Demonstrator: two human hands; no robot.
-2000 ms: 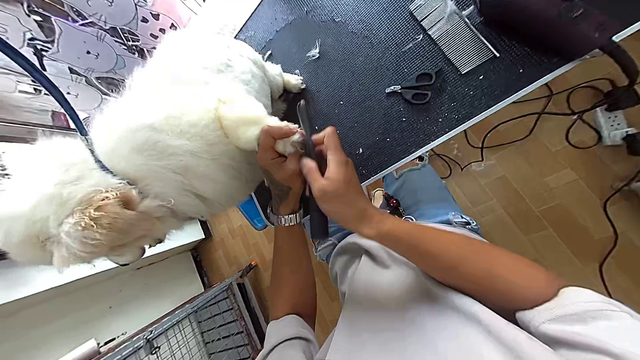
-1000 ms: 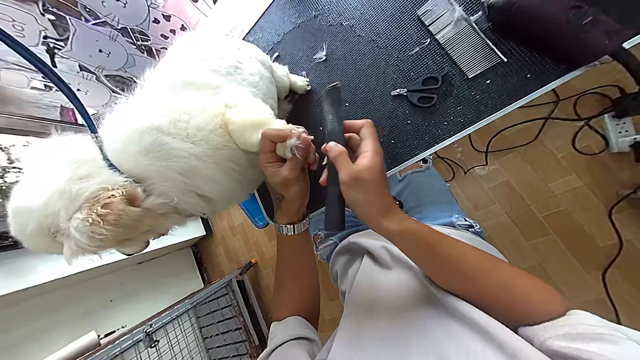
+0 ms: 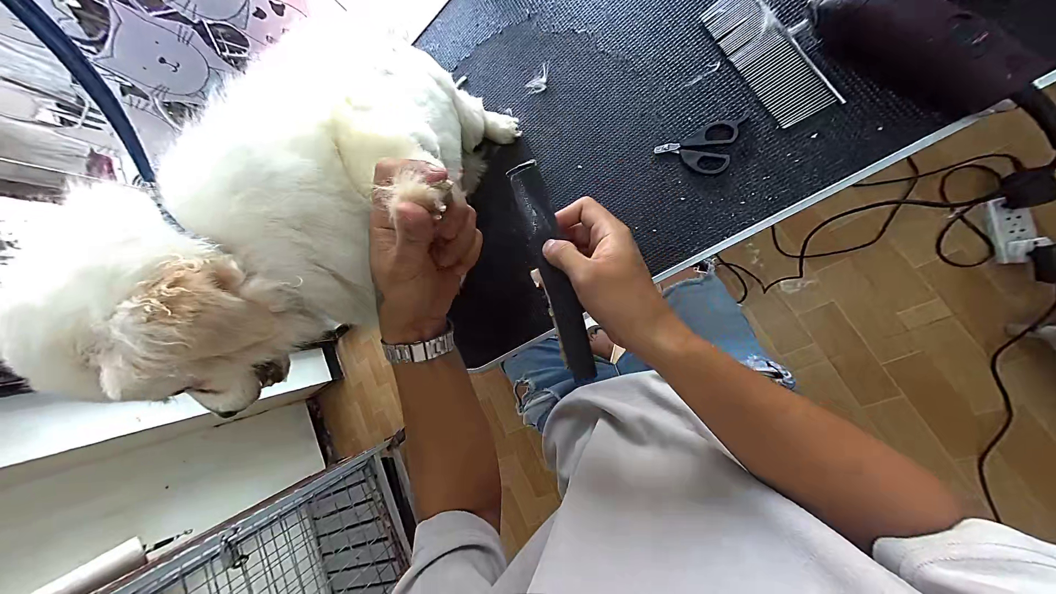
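A fluffy white dog with a tan ear lies along the left side of the grooming table, its head toward the lower left. One of its paws is held up in my left hand, claws showing between thumb and fingers. My right hand grips a dark, flat file-like tool around its middle, apart from the paw. Another paw rests on the black table mat. Small black-handled scissors or clippers lie on the mat beyond my right hand.
A metal comb and a dark dryer-like device lie at the table's far right. Tufts of hair dot the textured mat. Cables and a power strip are over the tiled floor. A wire cage stands lower left; a blue loop reaches the dog's neck.
The file-like tool was against the paw two seconds ago and is now apart from it, in my right hand. My left hand has turned the held paw so its claws face up more.
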